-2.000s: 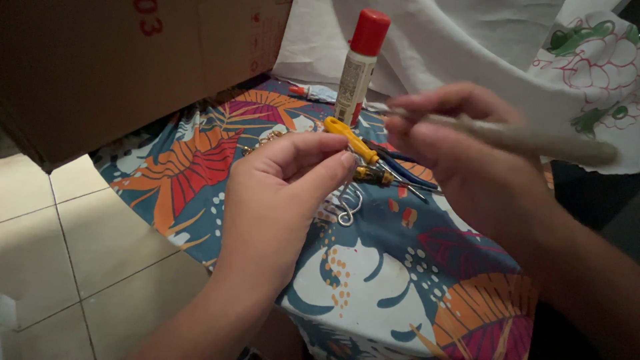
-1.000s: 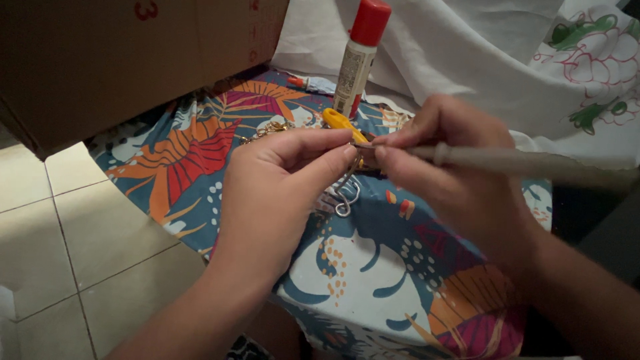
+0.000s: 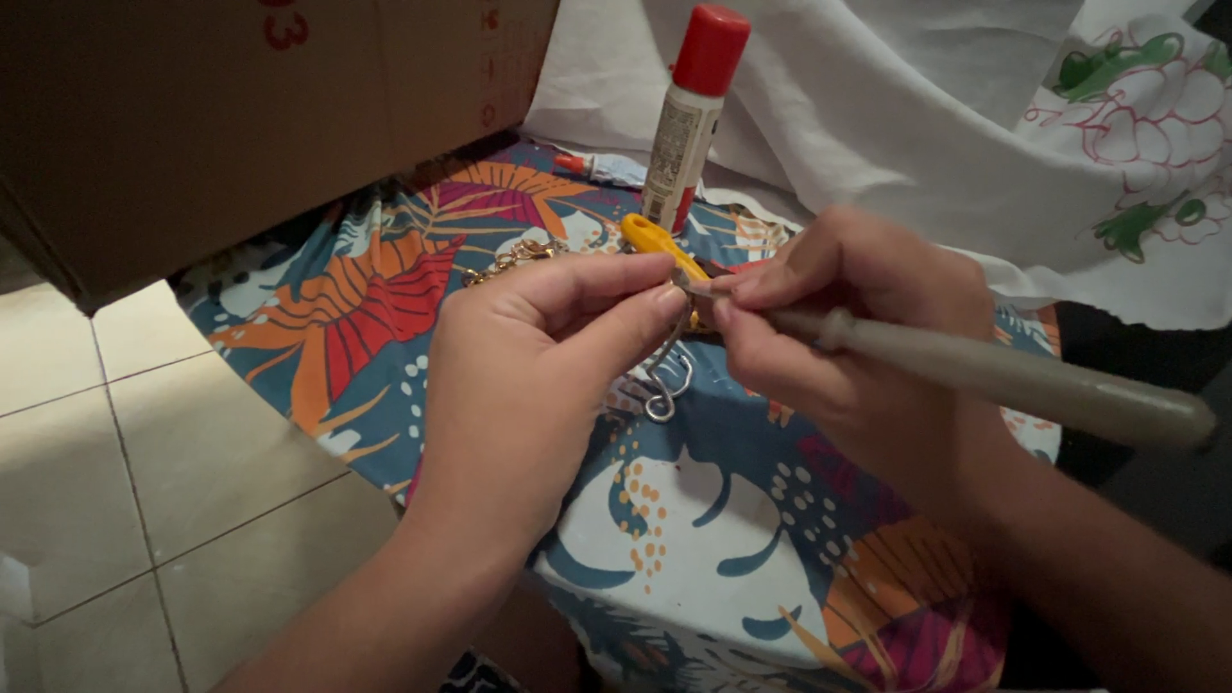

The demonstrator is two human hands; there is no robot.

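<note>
My left hand (image 3: 539, 375) pinches a bent silver wire piece (image 3: 662, 402) between thumb and index finger; its curled end hangs below the fingertips. My right hand (image 3: 866, 327) grips a slim tool with a long greyish handle (image 3: 1011, 371), its thin end pointing left and meeting the work at my left fingertips. The exact contact is too small to tell. Just behind the fingers lies a tool with a yellow handle (image 3: 659, 241), partly hidden by both hands. A gold-coloured chain (image 3: 520, 258) rests behind my left hand.
A white spray can with a red cap (image 3: 712, 53) stands behind the hands. Near it lies a small tube with a red cap (image 3: 602, 168). A cardboard box (image 3: 289, 125) is at the back left, white cloth (image 3: 866, 115) behind, and patterned cloth (image 3: 664, 510) covers the table.
My right hand has moved left and in, bringing the tool's thin end from apart to my left fingertips. My left hand keeps its pinch on the wire piece.
</note>
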